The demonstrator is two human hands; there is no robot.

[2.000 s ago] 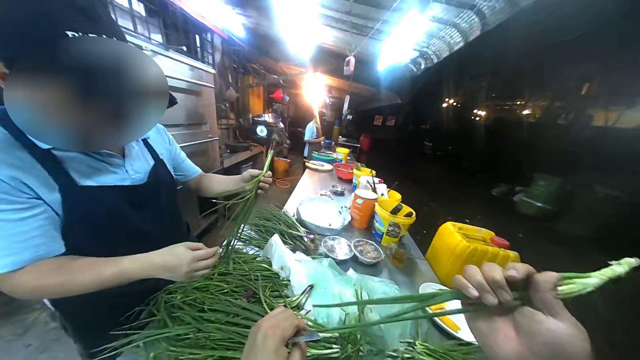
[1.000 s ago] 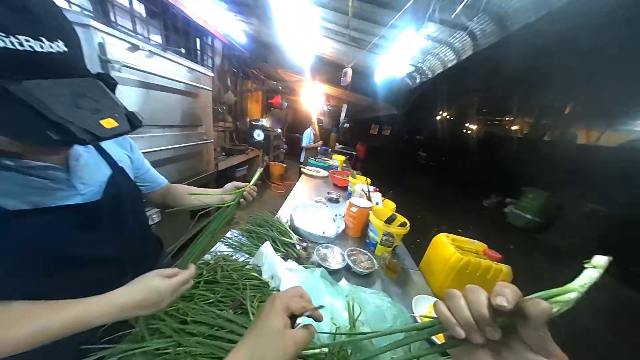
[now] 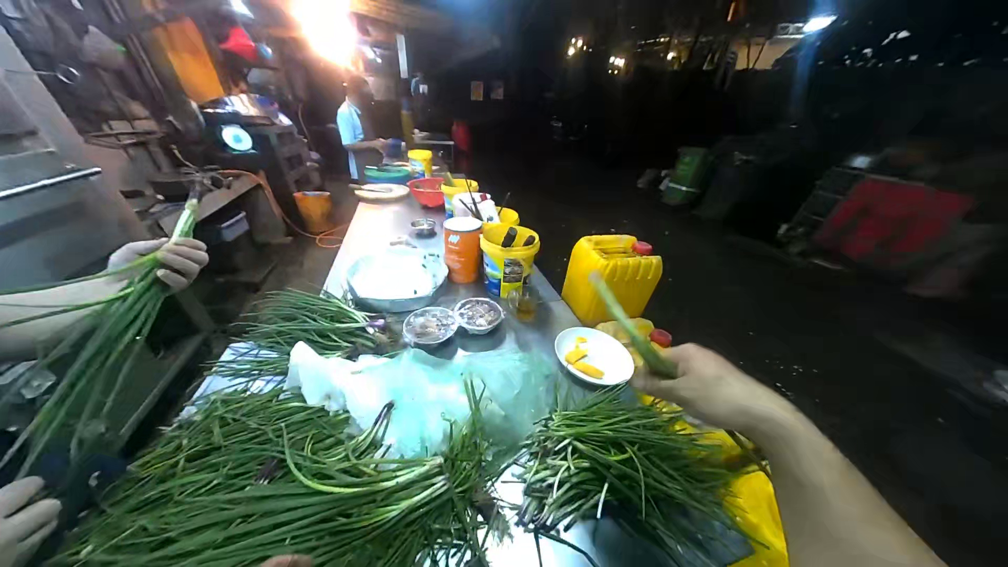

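Observation:
My right hand is closed around green onions, their blurred pale ends pointing up and left, above the right edge of the metal table. Of my left hand only a sliver shows at the bottom edge; what it holds is hidden. A large heap of green onions covers the near left of the table. A smaller bundle of green onions lies below my right hand. Between and behind them is a pale green plastic bag. Another bunch with purplish bulbs lies behind the heap.
At the left, a co-worker's hand holds a bunch of green onions. A white plate with yellow pieces, foil bowls, a large basin, an orange tub and yellow buckets stand on the table. Yellow jerrycans are at the right.
My right hand has turned its green onions from pointing right to pointing up and left. My left hand has dropped nearly out of view. The view has swung right and down.

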